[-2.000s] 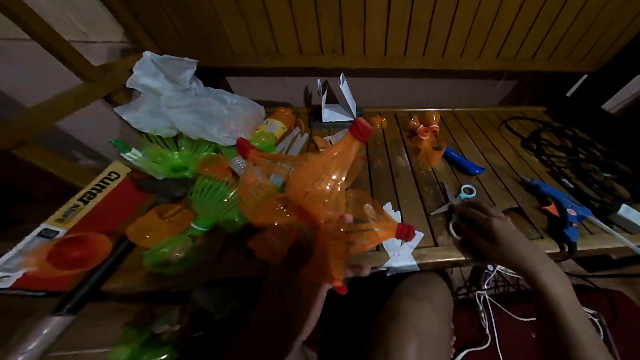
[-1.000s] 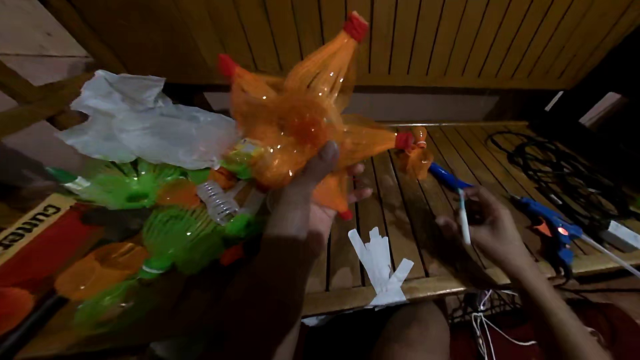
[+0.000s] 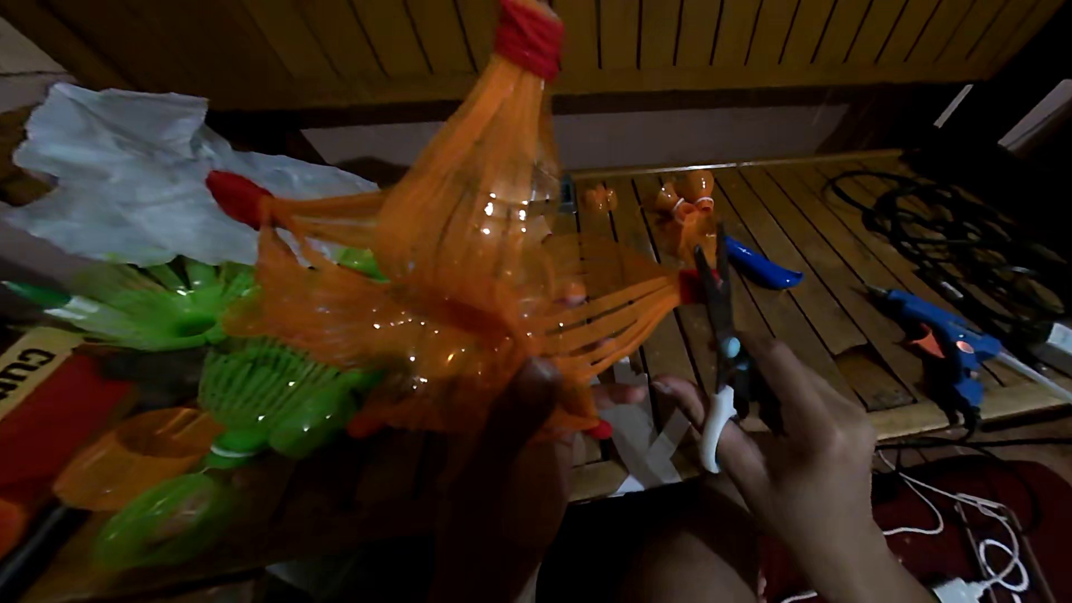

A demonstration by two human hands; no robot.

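My left hand (image 3: 523, 435) holds an orange star-shaped ornament (image 3: 452, 285) made of cut plastic bottles, its points capped in red. The thumb presses near the middle of the star; most of the fingers are hidden behind it. In my right hand (image 3: 787, 427) is a pair of scissors (image 3: 722, 352) with white and light-blue handles, pointing upward. The blades are beside the red tip of the star's right point; whether they touch it I cannot tell. White paper strips (image 3: 636, 444) lie below, at the bench edge.
Green cut bottle pieces (image 3: 193, 318), an orange plastic ring (image 3: 134, 456) and a crumpled white plastic bag (image 3: 126, 176) are at left. Farther right on the slatted wooden bench (image 3: 804, 327) lie orange bottle pieces (image 3: 691, 213), a blue object (image 3: 762, 264), a blue glue gun (image 3: 946, 339) and coiled black cable (image 3: 913, 226).
The scissors were picked up from the bench edge by my right hand and now stand upright beside the star. My left hand has raised and turned the star, which now looks nearer.
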